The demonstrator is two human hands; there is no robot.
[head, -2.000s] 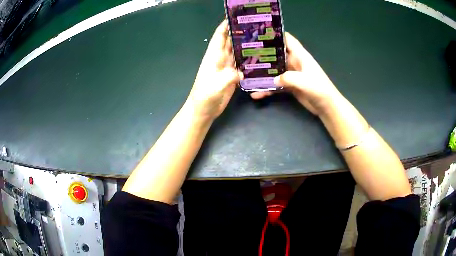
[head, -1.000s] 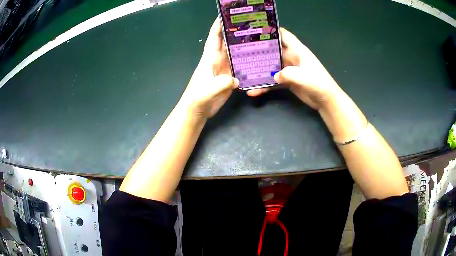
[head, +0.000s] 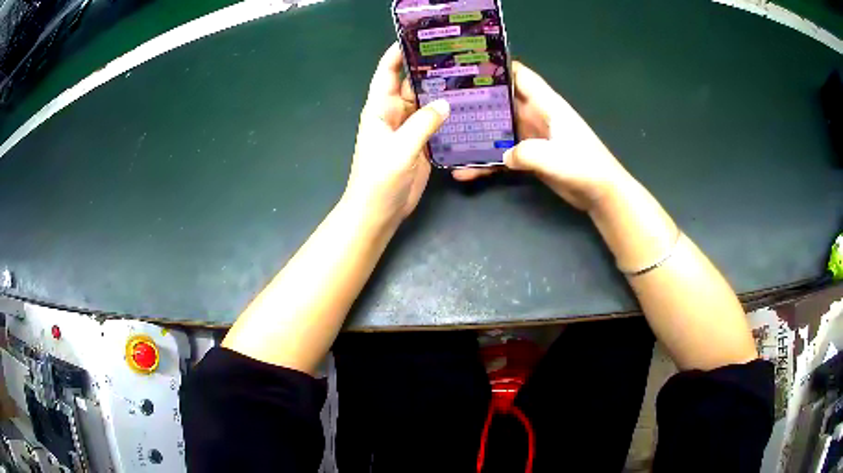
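A smartphone (head: 459, 69) with a lit pinkish screen is held upright at the top centre, above the dark green bench. The screen shows chat bubbles above a keyboard. My left hand (head: 390, 139) holds its left side, with the thumb over the upper left part of the keyboard. My right hand (head: 555, 134) holds its right side, with the thumb at the lower right corner of the screen. The fingers behind the phone are mostly hidden.
The dark green bench (head: 185, 203) has a white edge rail (head: 139, 63). A white panel at lower left bears an emergency stop button (head: 142, 354). A red strap (head: 505, 397) hangs below the bench edge. A yellow-green object (head: 836, 259) is at the right edge.
The phone has shifted slightly left since the first frame, and a keyboard has appeared on its screen. My left thumb has moved up from the phone's lower edge onto the keyboard.
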